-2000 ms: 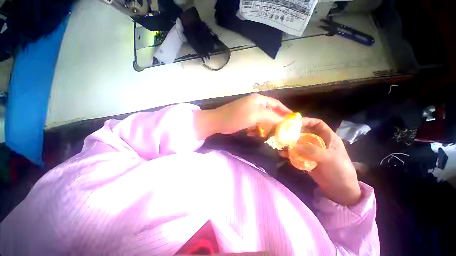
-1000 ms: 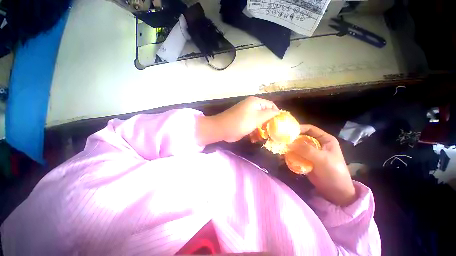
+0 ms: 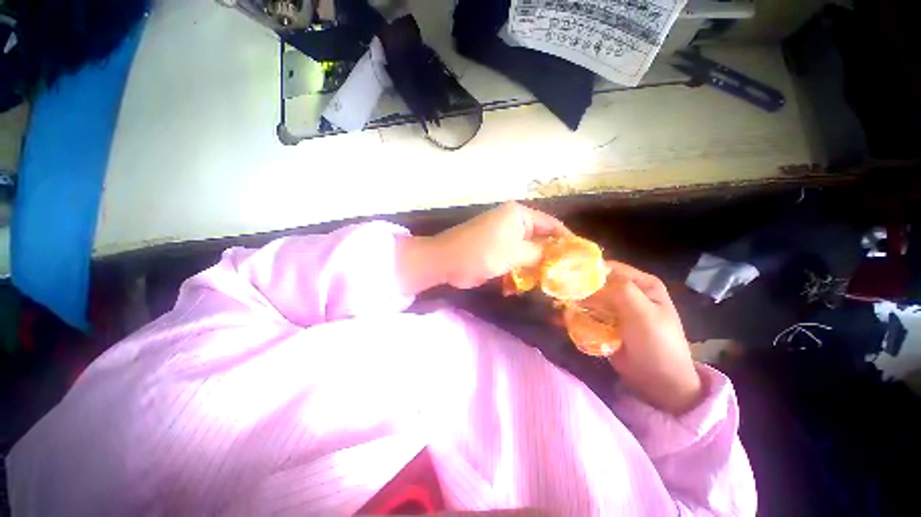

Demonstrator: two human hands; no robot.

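A bright orange mandarin [image 3: 574, 271], partly peeled, is between my two hands, above my lap and just off the table's front edge. My left hand [image 3: 485, 245] holds the mandarin and a piece of peel at its left side. My right hand [image 3: 646, 328] holds a second rounded orange part [image 3: 593, 331], below and to the right. Glare hides which part is peel and which is flesh.
The cream table [image 3: 202, 151] carries dark cloth pieces [image 3: 414, 76], a white piece [image 3: 355, 96], a printed sheet [image 3: 596, 35] and thread snips [image 3: 740, 83]. Blue cloth [image 3: 66, 182] hangs at the left. Scraps [image 3: 720, 275] lie at the lower right.
The rounded orange part in my right hand has moved slightly left and down, and shows less. My hands stay close together. The table things have shifted slightly in view.
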